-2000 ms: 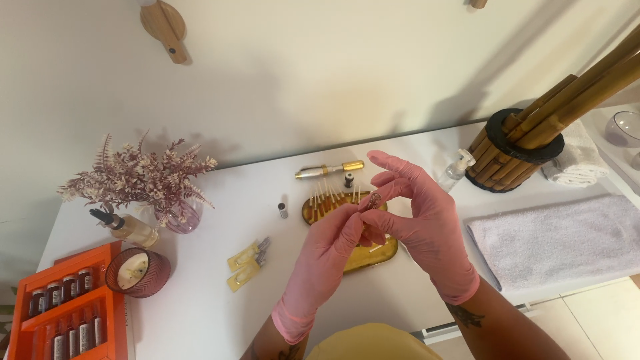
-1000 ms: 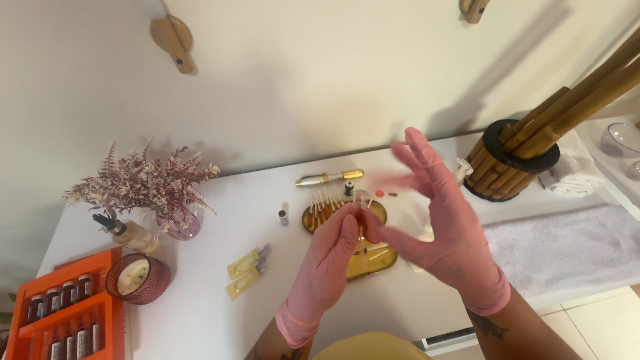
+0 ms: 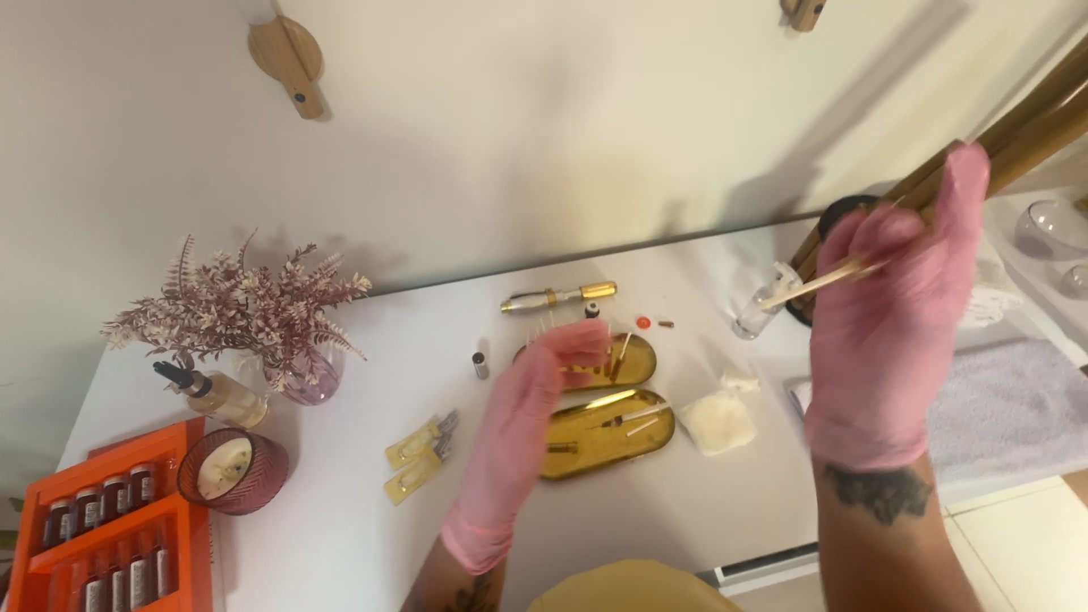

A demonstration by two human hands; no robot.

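My right hand [image 3: 884,323], in a pink glove, is raised at the right and grips a thin light wooden stick [image 3: 820,282], blurred, its end pointing left. My left hand [image 3: 531,416], also gloved, hovers over the left part of two gold oval trays; whether it holds anything is hidden. The rear tray [image 3: 642,364] bears thin sticks. On the front tray [image 3: 608,463] lie a small dark-tipped brush [image 3: 637,415] and a short white stick. Behind them lie a gold and silver pen-like device [image 3: 557,297], a small dark vial [image 3: 592,311] and a red ring-like piece [image 3: 643,323].
White cotton pads [image 3: 718,422] and a clear pump bottle [image 3: 761,306] are right of the trays. Yellow sachets [image 3: 414,459] lie left. Farther left are a candle [image 3: 234,472], a dropper bottle [image 3: 225,399], a flower vase [image 3: 306,374] and an orange vial case [image 3: 110,501]. A towel [image 3: 1011,408] lies right.
My right hand has moved up and right, away from my left hand, and now has a wooden stick in it. My left hand was near the trays with fingers pinched together.
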